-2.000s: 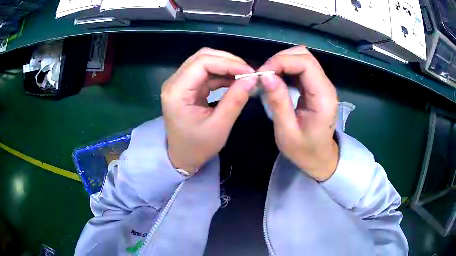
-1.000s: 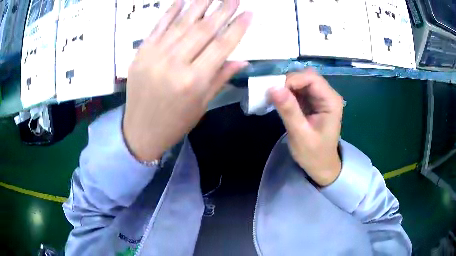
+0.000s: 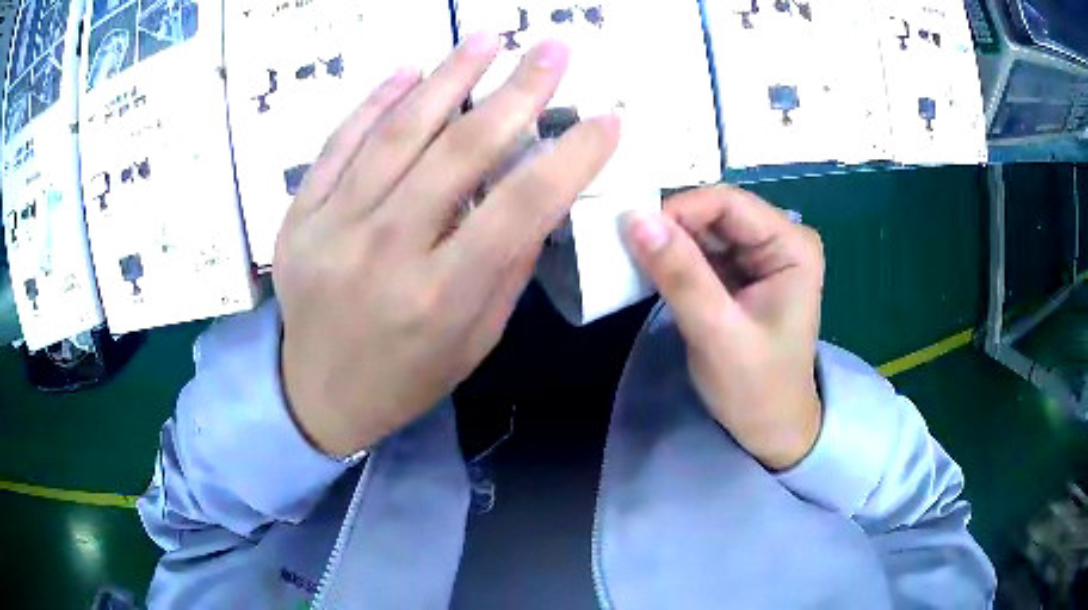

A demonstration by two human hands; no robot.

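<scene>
White retail boxes (image 3: 620, 83) with small dark product pictures lie side by side on the bench. My left hand (image 3: 412, 256) is spread palm down over the middle boxes, fingers apart; whether a sticker is at its fingertips cannot be seen. My right hand (image 3: 746, 298) pinches a white label strip (image 3: 609, 256) between thumb and forefinger, just below the front edge of the middle box. The strip's upper end is close to my left forefinger. The rest of the strip is hidden.
More boxes with blue diagram panels (image 3: 143, 42) lie at the left. A scale (image 3: 1038, 107) stands at the right end of the row. A dark bin (image 3: 72, 363) with white scraps shows under the left boxes. A pale metal frame (image 3: 1000, 262) stands at the right.
Both hands were together at the strip; my left hand then parted from it and spread over the boxes. The view has shifted, showing more of the boxes, and the blue bin has left the picture.
</scene>
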